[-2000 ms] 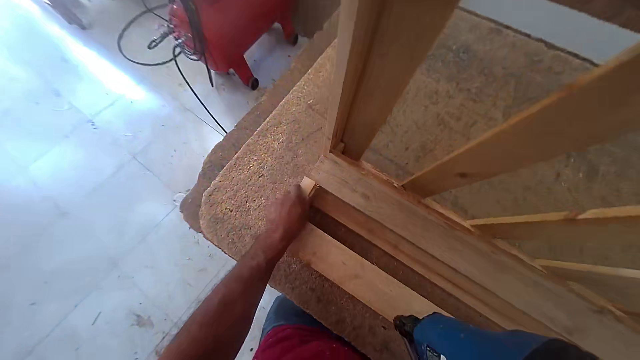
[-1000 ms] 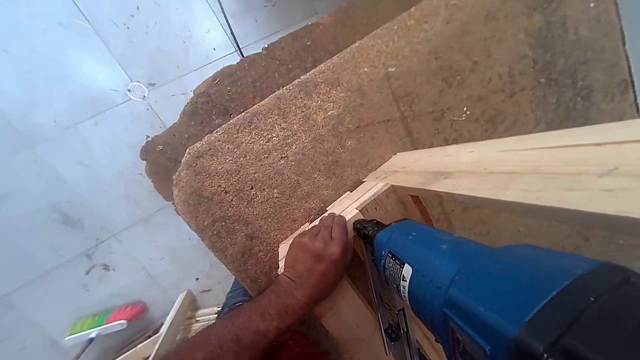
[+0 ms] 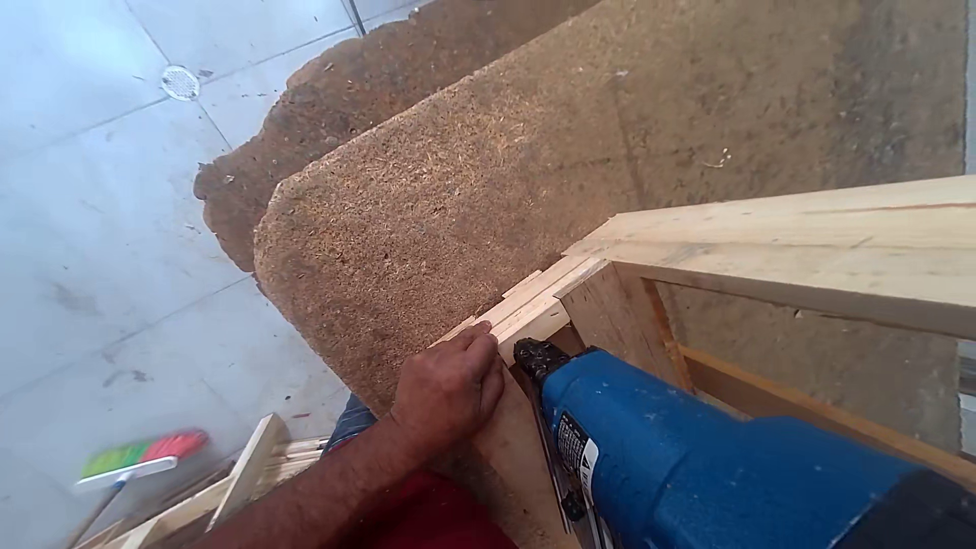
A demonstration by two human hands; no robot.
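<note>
My left hand [image 3: 450,381] grips the end of a stack of pale wooden boards [image 3: 534,313] at the corner of a wooden frame [image 3: 793,244]. Just right of it, the black nose of a blue pneumatic nail gun [image 3: 686,450] lies against the inner side of those boards. The nail gun's body runs to the lower right and hides part of the frame. My right hand is out of view, and the nail gun's handle does not show.
The frame stands on a worn, dusty board tabletop [image 3: 427,221] with a ragged lower layer [image 3: 335,99]. Below left, on the tiled floor [image 3: 91,252], are a broom with green and red bristles [image 3: 145,457] and loose wooden slats [image 3: 252,473]. A round floor drain [image 3: 181,82] lies upper left.
The view has swung far round since the first frame. The nail gun, earlier at the lower edge away from my left hand, is now close beside it. My left hand still grips wood.
</note>
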